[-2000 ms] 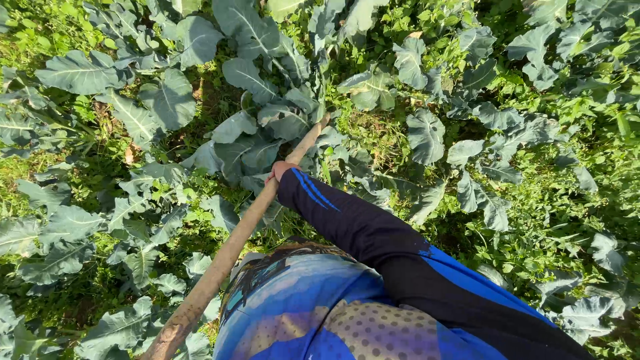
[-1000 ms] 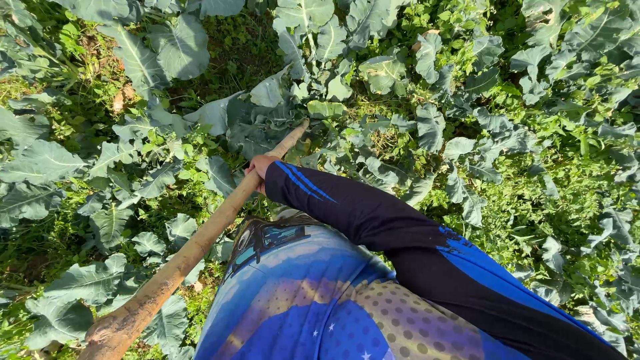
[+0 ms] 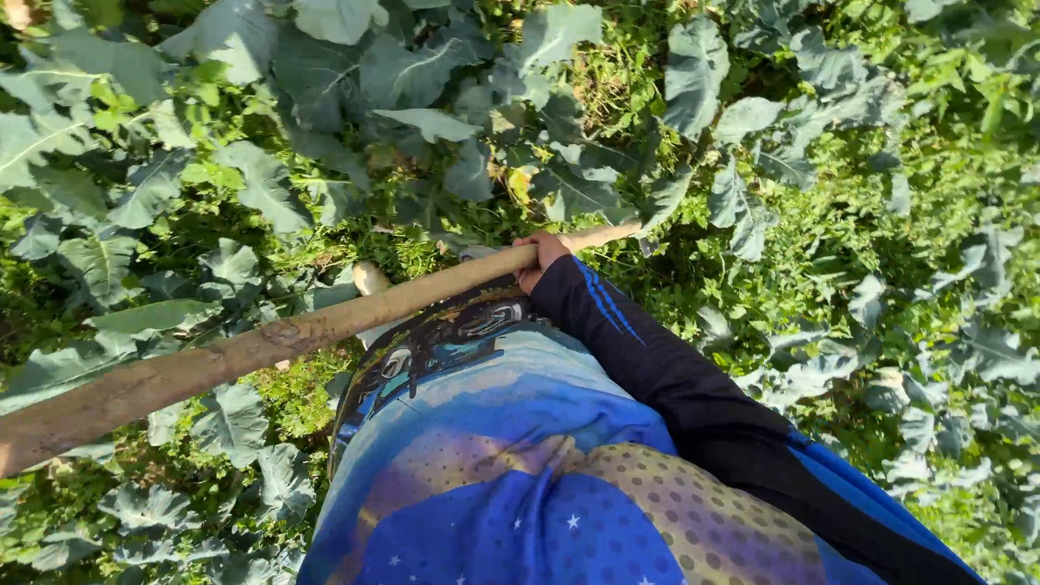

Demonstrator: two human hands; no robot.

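My right hand (image 3: 543,258), in a black sleeve with blue stripes, grips a long wooden pole (image 3: 309,325) near its far, thinner end. The pole slants across the front of my body, from the left edge of the view up to leafy plants right of centre. What is at its far end is partly hidden by leaves. Below the pole shows my blue patterned shirt (image 3: 520,455). My left hand is not in view.
Broad grey-green leaves of brassica plants (image 3: 264,183) stand all around, with low green weeds (image 3: 861,244) between them. A pale rounded thing (image 3: 370,279), perhaps a foot or shoe tip, shows just behind the pole.
My right hand and the pole have moved right in the view, and the pole lies at a flatter slant than before. The hand's grip on it stays.
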